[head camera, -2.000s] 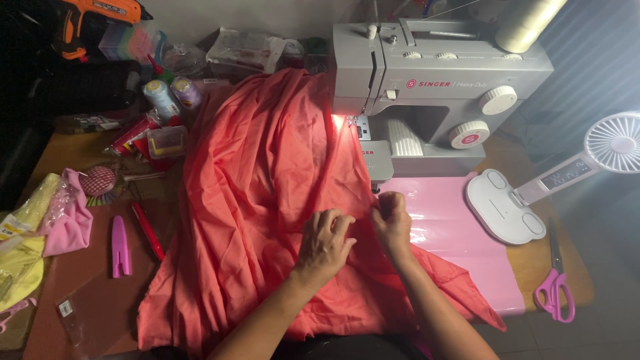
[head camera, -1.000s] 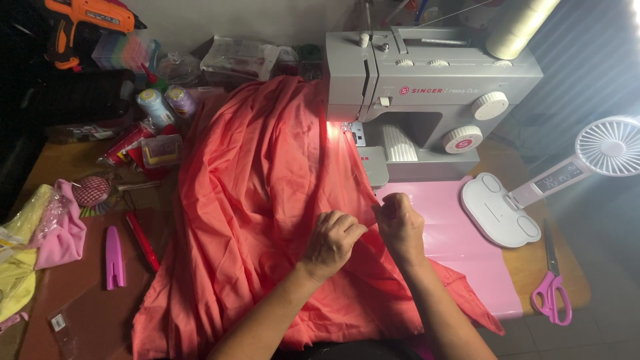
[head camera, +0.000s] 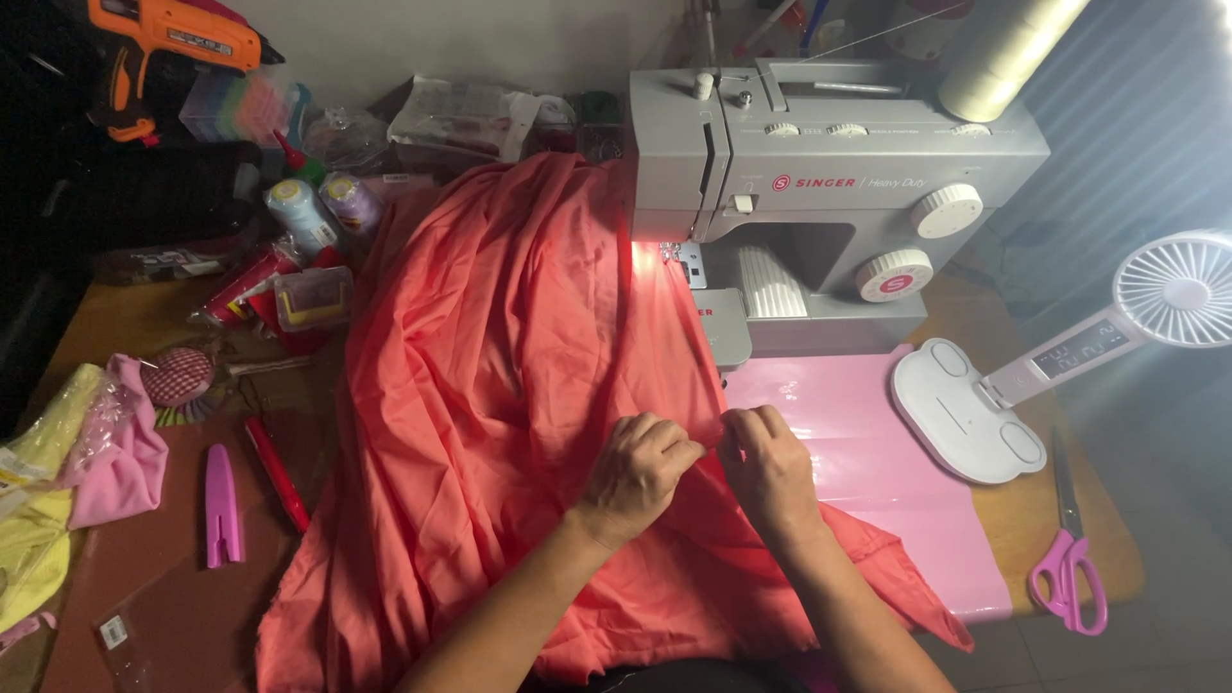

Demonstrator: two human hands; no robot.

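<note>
A large coral-red fabric (head camera: pixel 500 385) lies gathered in folds across the table, its right edge running up to the needle area of a grey Singer sewing machine (head camera: pixel 828 183). The machine's lamp lights the cloth by the presser foot (head camera: pixel 671 252). My left hand (head camera: pixel 635 472) pinches the fabric's edge between thumb and fingers, below the machine bed. Close beside it on the right, my right hand (head camera: pixel 768 462) grips the same edge, its fingers curled. The fingertips of both hands nearly meet, and the bit of cloth between them is partly hidden.
Right of the fabric are a pink plastic sheet (head camera: pixel 866 433), a white desk fan (head camera: pixel 967 409) and pink-handled scissors (head camera: pixel 1068 568). Leftward lie a pink thread snipper (head camera: pixel 222 505), a red pen-like tool (head camera: pixel 275 472), a checked pincushion (head camera: pixel 179 375) and thread spools (head camera: pixel 301 214). An orange glue gun (head camera: pixel 173 38) stands behind.
My left hand has come closer to my right hand and now pinches the cloth edge beside it. My right hand has stayed near the same stretch of edge.
</note>
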